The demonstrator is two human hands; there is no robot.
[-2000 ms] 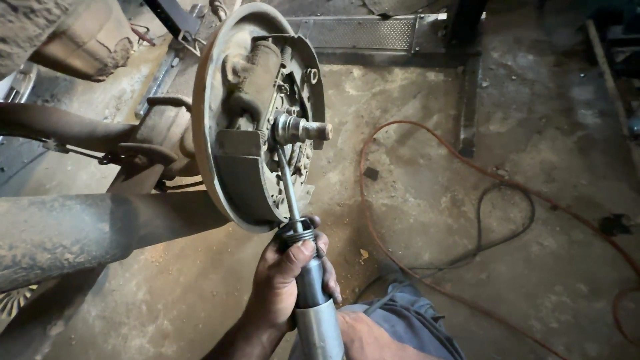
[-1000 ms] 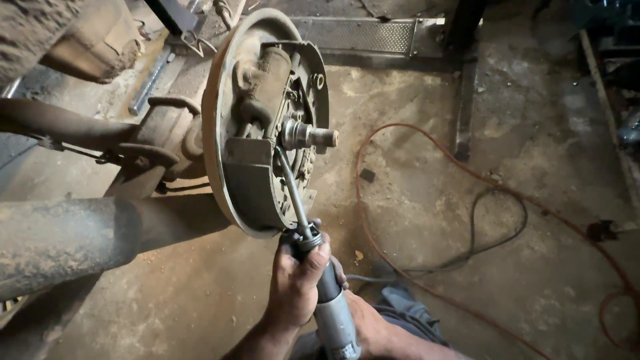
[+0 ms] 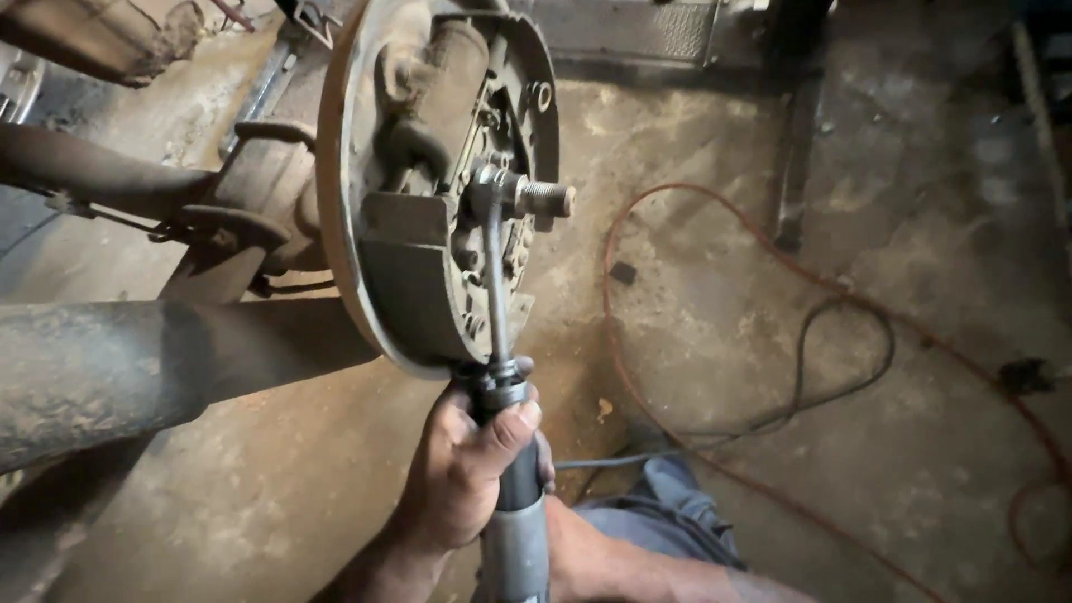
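Observation:
A brake assembly [image 3: 410, 293] with a round, dusty backing plate [image 3: 335, 193] and curved shoes stands left of centre. A threaded spindle [image 3: 544, 199] points right from its middle. My left hand [image 3: 477, 469] grips the black barrel [image 3: 517, 469] of a hand-held tool, thumb in front, just below the plate's lower rim. A slim, slightly bent steel rod [image 3: 496, 285] runs up from the tool across the assembly. Its upper end lies over the spindle's base; contact there cannot be told. My right forearm comes in from the lower right behind the tool's grey body [image 3: 515, 553]; the right hand is hidden.
A thick axle tube [image 3: 109, 368] and rusty suspension parts [image 3: 276, 184] fill the left. An orange hose [image 3: 615, 335] and a dark hose [image 3: 800, 360] loop over the stained concrete floor at right. A metal rail [image 3: 620, 33] crosses the top.
The rod's upper end has moved up and right, from beside the spindle's base to over it. The tool leans less than one second ago. My left hand has kept its grip.

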